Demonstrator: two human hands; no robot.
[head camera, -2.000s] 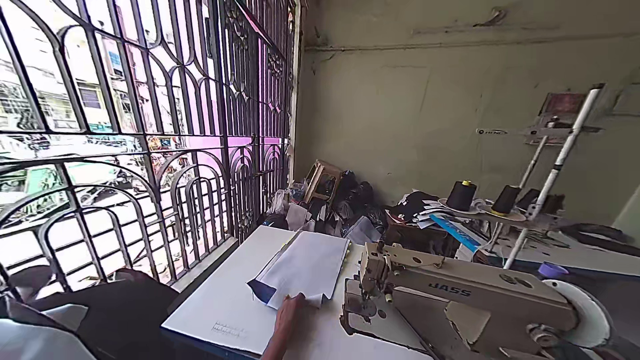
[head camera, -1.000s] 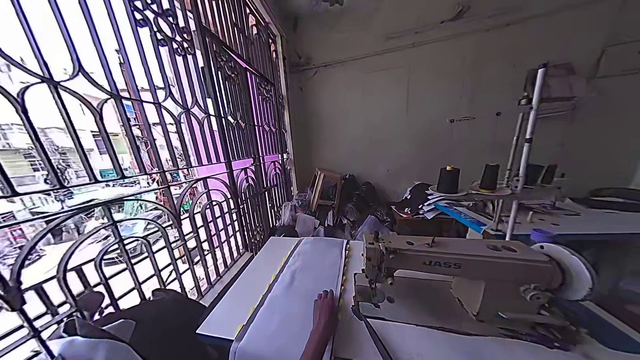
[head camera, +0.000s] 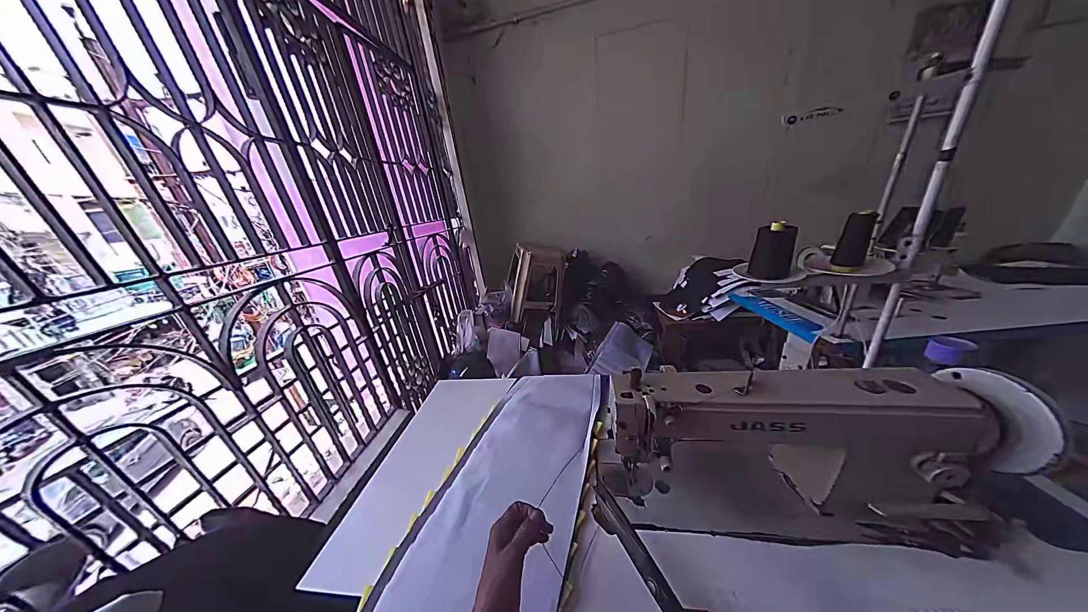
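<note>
My left hand (head camera: 517, 531) is over a long pale fabric panel (head camera: 501, 459), its fingertips pinched on a thin dark thread (head camera: 563, 480). The thread runs up toward the panel's right edge and trails below my fingers. Dark bands and small yellow points line the panel's long sides. Just right of the panel stands a beige sewing machine (head camera: 807, 416), its needle end beside the fabric edge. The panel lies on a white tabletop (head camera: 382, 501). My right hand is not in view.
Black thread cones (head camera: 772, 251) stand on a metal stand behind the machine. A dark strip (head camera: 637, 552) slants across the table. A window grille (head camera: 195, 280) is at left. Behind lie a wooden stool (head camera: 537, 280), heaped bags and cloth, and another worktable (head camera: 1011, 297).
The panel, folded at its near end two seconds ago, now lies stretched lengthwise. My left hand, flat on the fabric one second ago, is now pinched on a thread.
</note>
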